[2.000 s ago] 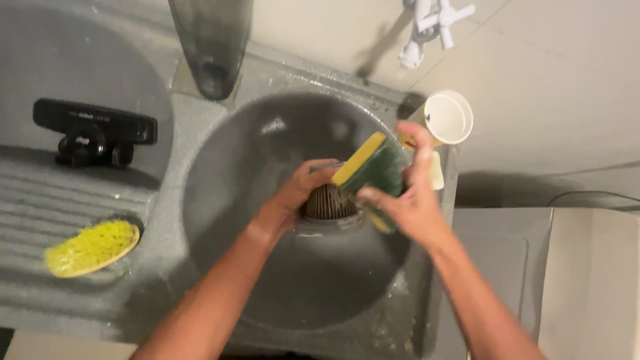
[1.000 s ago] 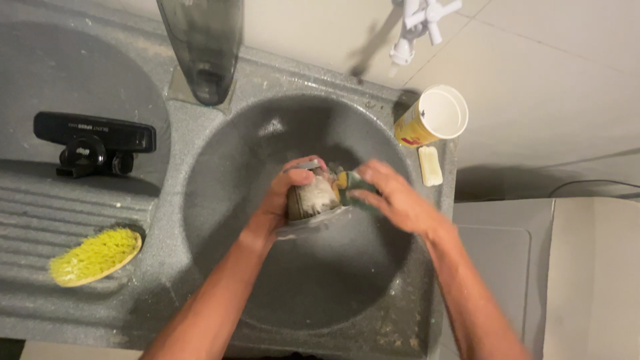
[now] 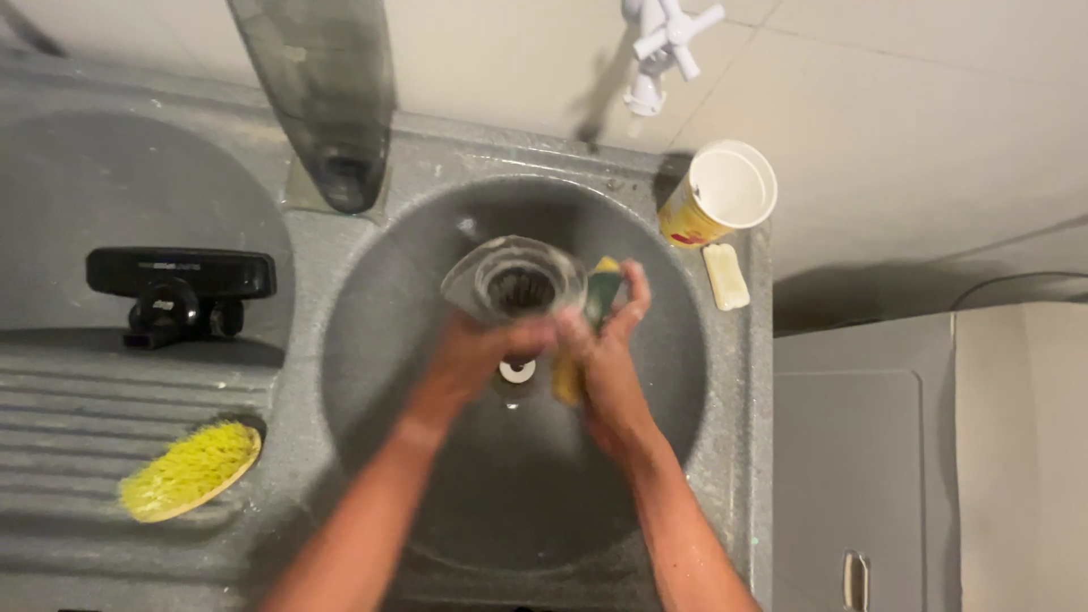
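Over the round grey sink basin [image 3: 501, 510], my left hand [image 3: 484, 353] grips a clear, flared plastic piece [image 3: 518, 276] with a dark ribbed centre, from its near side. My right hand [image 3: 608, 357] holds a yellow and green sponge [image 3: 602, 293] close against the right edge of that piece. Both hands are blurred, so the exact contact between sponge and plastic cannot be told. Just beyond the left fingers, the white ring of the drain [image 3: 517, 371] shows at the bottom of the basin.
A yellow and white cup [image 3: 697, 212] and a bar of soap [image 3: 725, 276] stand on the right rim, under a white tap [image 3: 650, 85]. A tall translucent container [image 3: 327, 110] stands behind. Leftward are a black clamp-like device [image 3: 183, 272] and a yellow-bristled brush [image 3: 191, 472].
The plastic piece has turned in my left hand, so its flared open end now shows. My right hand remains near it with the sponge, which is more visible than one second ago.
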